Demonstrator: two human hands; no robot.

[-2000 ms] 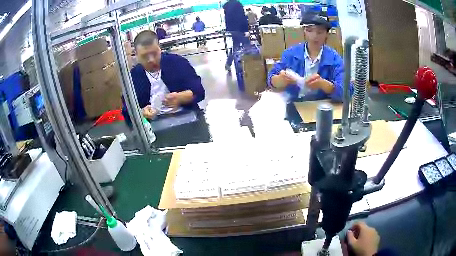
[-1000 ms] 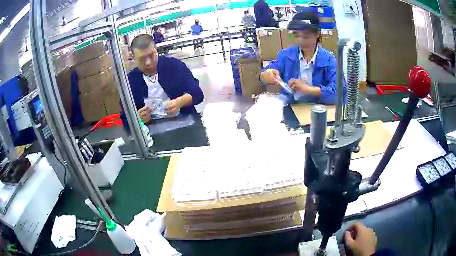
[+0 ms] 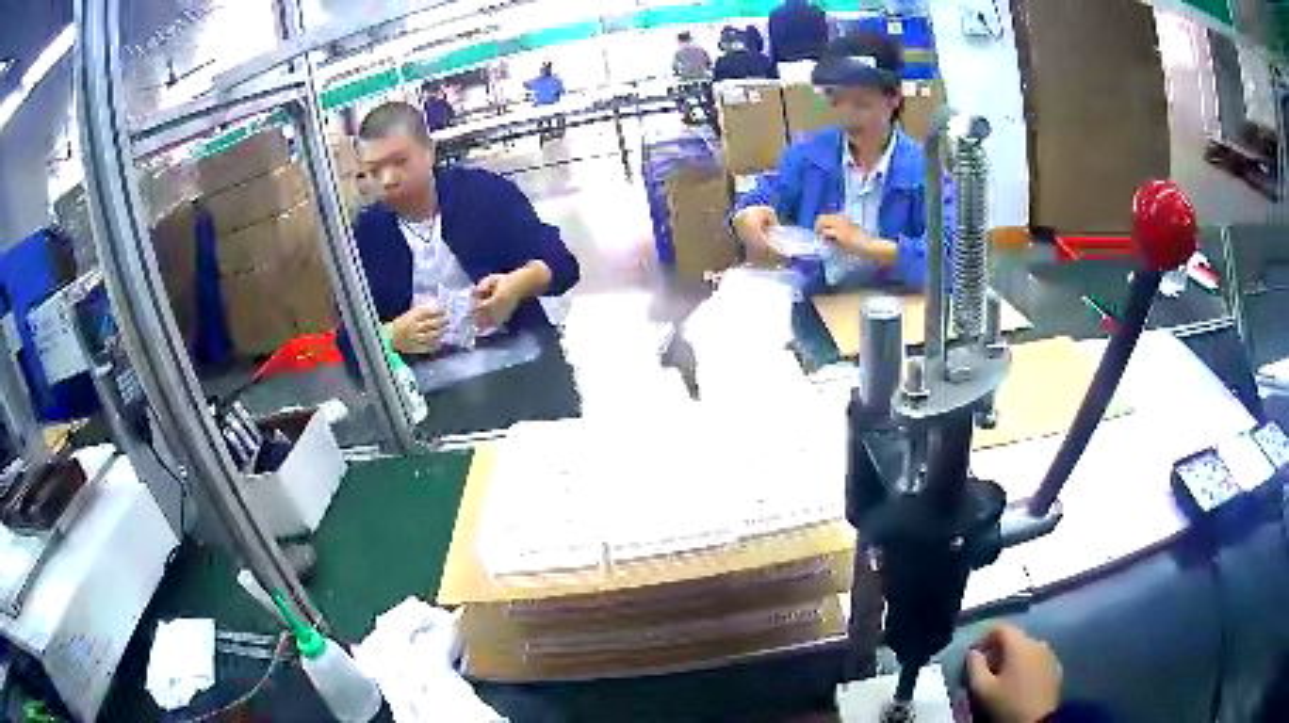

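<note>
The black hand-lever press [image 3: 926, 523] stands upright right of centre, its lever raised with a red ball knob [image 3: 1163, 223] at the top. A pale square press pad [image 3: 905, 699] lies under the ram at the bottom edge. My right hand [image 3: 1015, 675] is beside the pad, fingers curled; what it touches is hidden. My left hand is out of the picture. White lens stacks [image 3: 664, 487] sit on tan cardboard sheets [image 3: 650, 629] left of the press.
Lamp units [image 3: 1230, 473] lie at the right. A squeeze bottle [image 3: 337, 675], white cloths [image 3: 417, 657] and a white box [image 3: 294, 473] are at the left beside an aluminium post [image 3: 184, 353]. Two people sit opposite, holding clear pieces.
The camera view has shifted slightly, so the press appears further left. My right hand stays beside the pad. The people opposite have moved their hands.
</note>
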